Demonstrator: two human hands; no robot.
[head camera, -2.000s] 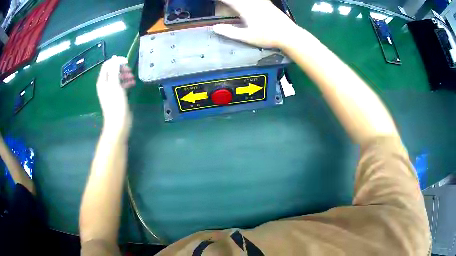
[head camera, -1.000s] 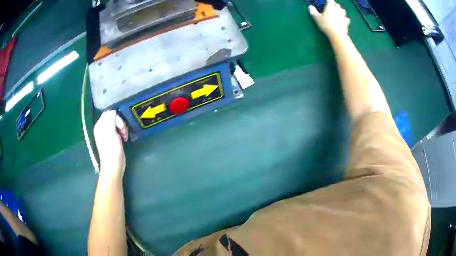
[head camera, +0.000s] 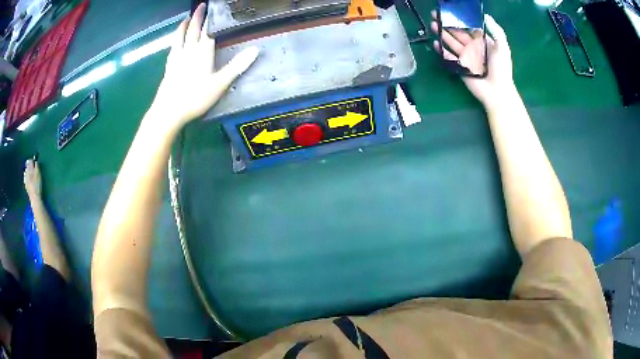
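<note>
The press (head camera: 312, 63) stands at the top centre, with a blue base, a grey metal plate and a red button between two yellow arrows. A grey block sits over the orange-edged nest; what lies under it is hidden. My left hand (head camera: 200, 73) rests flat with fingers spread at the left end of the plate and holds nothing visible. My right hand (head camera: 495, 63) is right of the press and holds a phone frame (head camera: 463, 38) by its edges, raised above the belt; fingers show through the frame.
Phone frames lie on the green belt at left (head camera: 77, 119), at right (head camera: 572, 42) and just behind the press's right side. A red tray (head camera: 45, 59) is far left. Another person's arm (head camera: 45, 224) reaches in at left. An air hose (head camera: 181, 231) curves down left of the press.
My left hand has moved up from the base's left side onto the plate. My right hand has lifted a phone frame and brought it nearer the press. The camera view has shifted.
</note>
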